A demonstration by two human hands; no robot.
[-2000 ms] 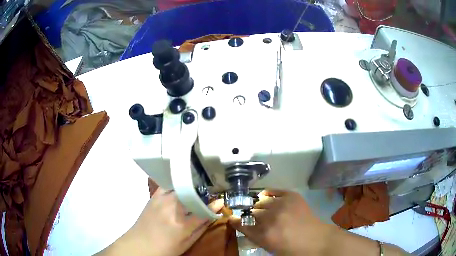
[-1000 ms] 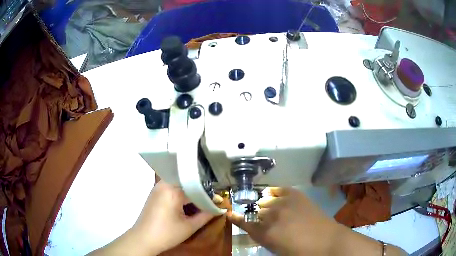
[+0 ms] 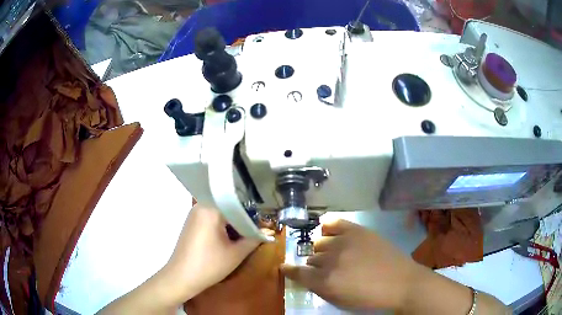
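Note:
A rust-brown cut fabric piece (image 3: 249,280) lies flat under the front of the white sewing machine head (image 3: 345,178), its right edge running straight toward the needle area. My left hand (image 3: 206,252) is on the fabric's left side, with its fingertips partly hidden behind the curved white guard (image 3: 223,178). It pinches the cloth near the needle. My right hand (image 3: 348,264) lies right of the needle area, its index finger touching the fabric's right edge. The tension dial (image 3: 293,215) sits above; it and the guard hide the needle and presser foot.
A crumpled brown bundle (image 3: 37,141) and a flat brown stack (image 3: 80,203) are at the left. A loose brown piece (image 3: 453,240) is right of the head, with a red-handled tool (image 3: 542,252) at the far right. A blue bin (image 3: 246,21) is behind.
My right hand's fingers have spread and sit lower beside the fabric edge. More of the brown piece shows flat between my hands. The machine head appears slightly higher in view.

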